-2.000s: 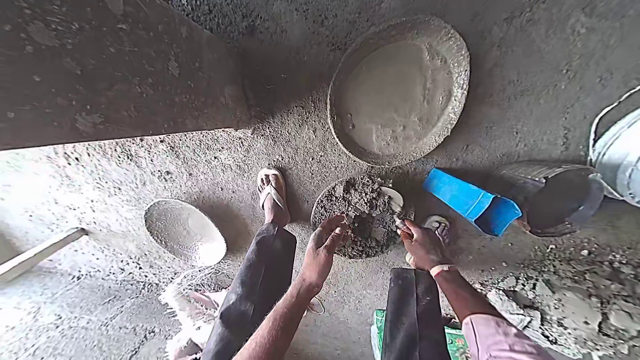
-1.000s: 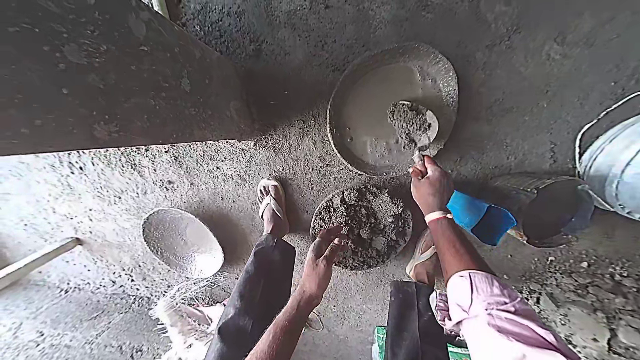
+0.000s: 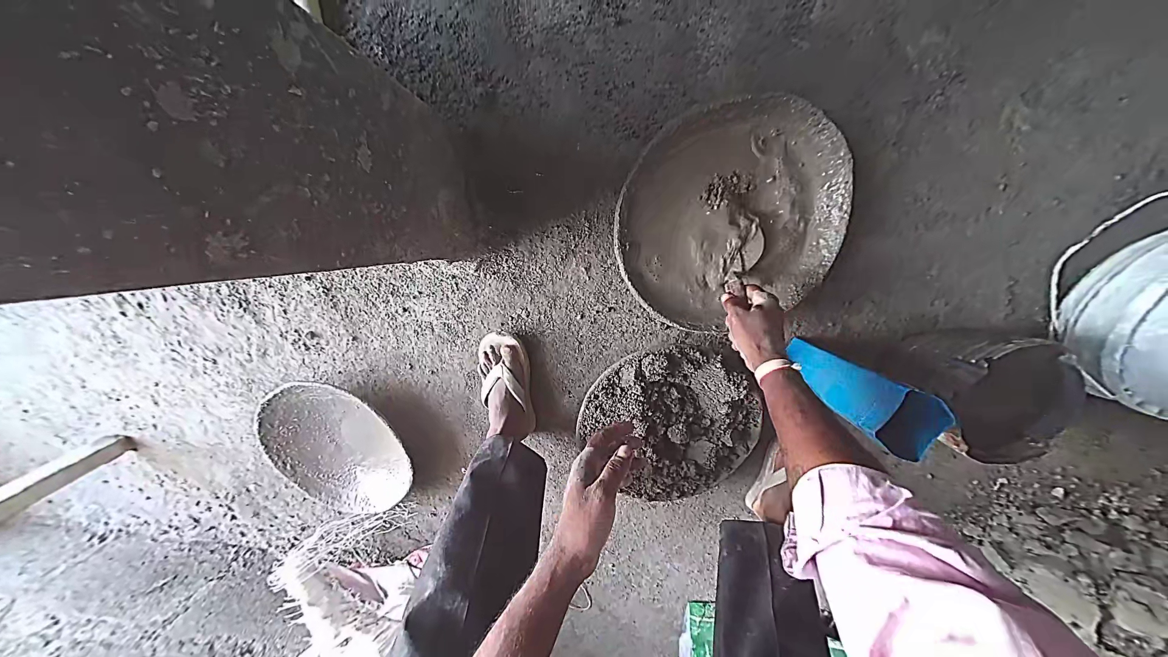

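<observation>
My right hand (image 3: 756, 327) grips the handle of a small scoop or trowel (image 3: 750, 248), whose head lies in the wet grey slurry of a large shallow pan (image 3: 630, 265). A dark clump of crumbly mix (image 3: 727, 190) sits in the slurry beyond the tool. Nearer my feet stands a round pan of coarse, damp mortar-like mix (image 3: 680, 415). At its left edge my left hand (image 3: 598, 488) hovers or rests, fingers slightly bent and apart, holding nothing visible; whether it touches the mix cannot be told.
An empty-looking shallow bowl (image 3: 333, 447) lies left of my sandalled foot. To the right are a blue plastic container (image 3: 862, 397), a dark bucket (image 3: 1022, 401) and a pale metal bucket (image 3: 1127, 319). Rubble (image 3: 1077, 547) lies lower right, a frayed white sack (image 3: 342, 593) lower left. A dark slab juts in upper left.
My right hand went from the mix pan to the slurry pan with a loaded scoop. Now the scoop is down in the slurry and its load lies there as a clump. My left hand stays by the mix.
</observation>
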